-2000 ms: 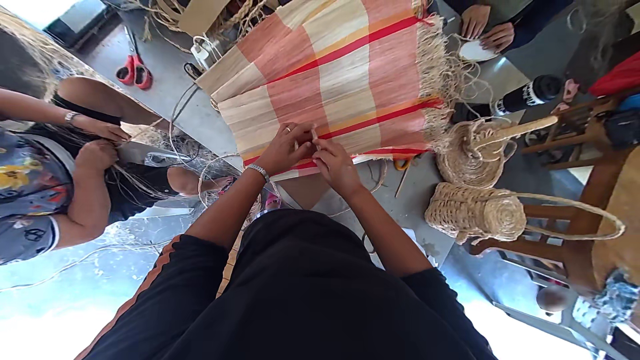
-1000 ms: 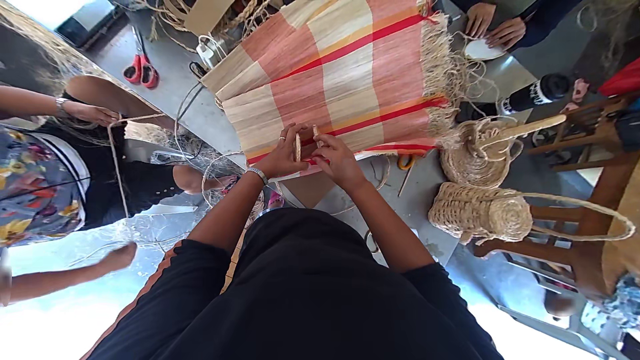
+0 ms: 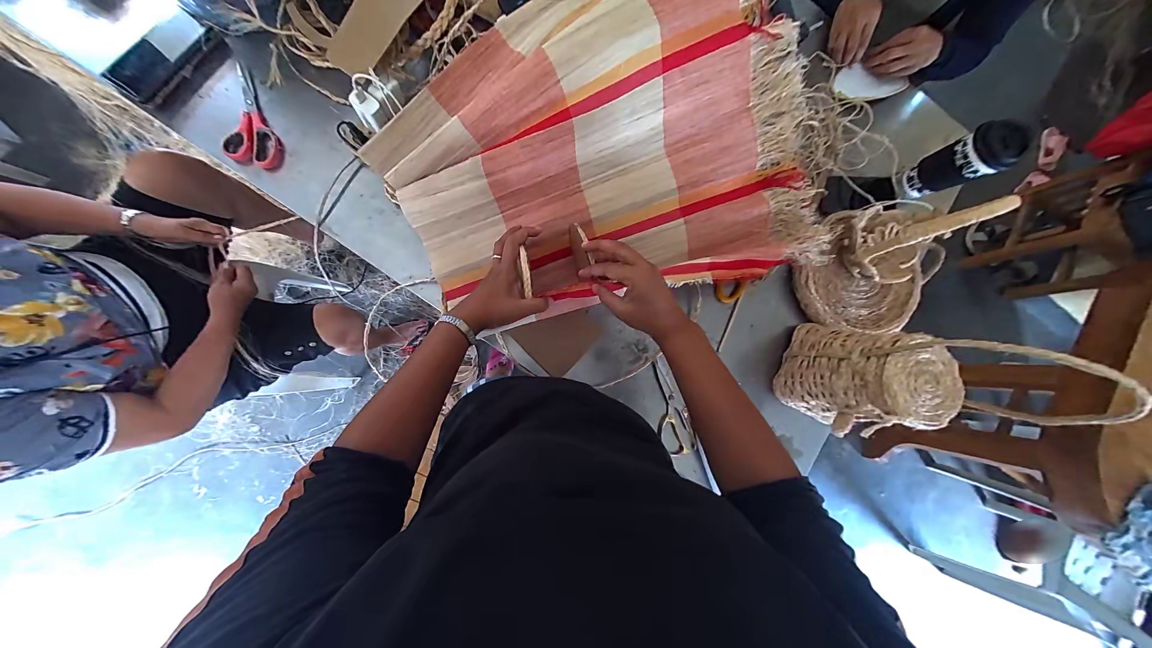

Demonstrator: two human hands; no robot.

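Note:
A plaid woven fiber cloth (image 3: 621,126) in pink, cream, orange and red, with a fringe along its right side, lies on the grey table. Over its near edge, my left hand (image 3: 501,281) holds a short piece of braided cord (image 3: 525,272) between thumb and fingers. To its right, my right hand (image 3: 633,283) has a small flat brown piece (image 3: 579,247) with a pale edge at its fingertips; its material is unclear. The two pieces stand apart, roughly parallel. A brown cardboard piece (image 3: 553,340) lies just below the cloth.
Red-handled scissors (image 3: 254,139) lie at the upper left, near a white plug (image 3: 367,101) and cables. Two woven baskets (image 3: 859,288) (image 3: 868,378) and a black tumbler (image 3: 967,160) are at the right. A co-worker's hands (image 3: 220,252) hold fiber at left; another's hands (image 3: 877,40) are at upper right.
My hands were close together on the cloth's near edge two seconds ago; they are now apart, each with a piece showing. The co-worker at left has brought both hands together on the fiber.

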